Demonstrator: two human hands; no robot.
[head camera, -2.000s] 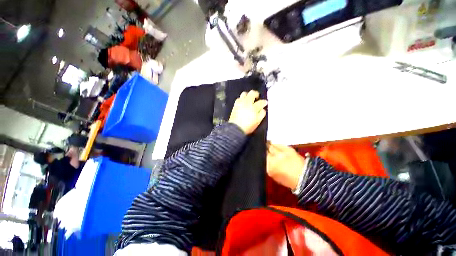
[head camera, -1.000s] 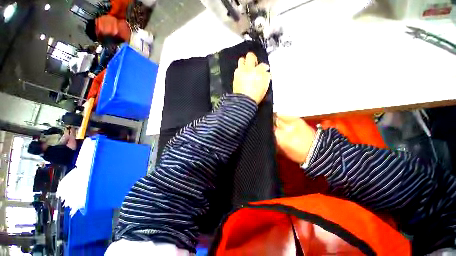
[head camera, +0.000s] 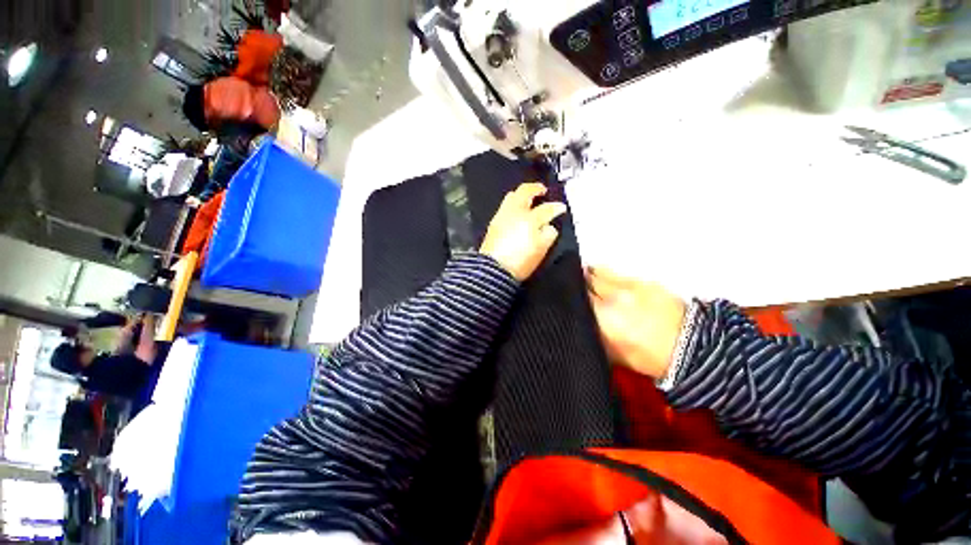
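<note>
The back panel (head camera: 405, 240), black padded mesh, lies on the white table and runs down onto my lap. A camouflage strip (head camera: 458, 208) crosses it. Its top right corner is at the presser foot and needle (head camera: 556, 154). My left hand (head camera: 522, 232) holds the panel just below the needle, fingers bent at its right edge. My right hand (head camera: 637, 321) holds the same edge nearer to me; its fingertips are partly hidden. The needle's contact with the panel is too small to make out.
The sewing machine head (head camera: 468, 69) and control panel (head camera: 628, 43) stand at the top. Thread snips (head camera: 905, 152) lie on the right of the table (head camera: 724, 213). Blue bins (head camera: 275, 218) stand at left, with a person (head camera: 112, 367) beyond. An orange apron (head camera: 660, 479) covers my lap.
The view has tilted, so the control panel shows again. Both hands keep their hold on the panel, my left hand staying close to the needle. More of the camouflage strip shows near my lap.
</note>
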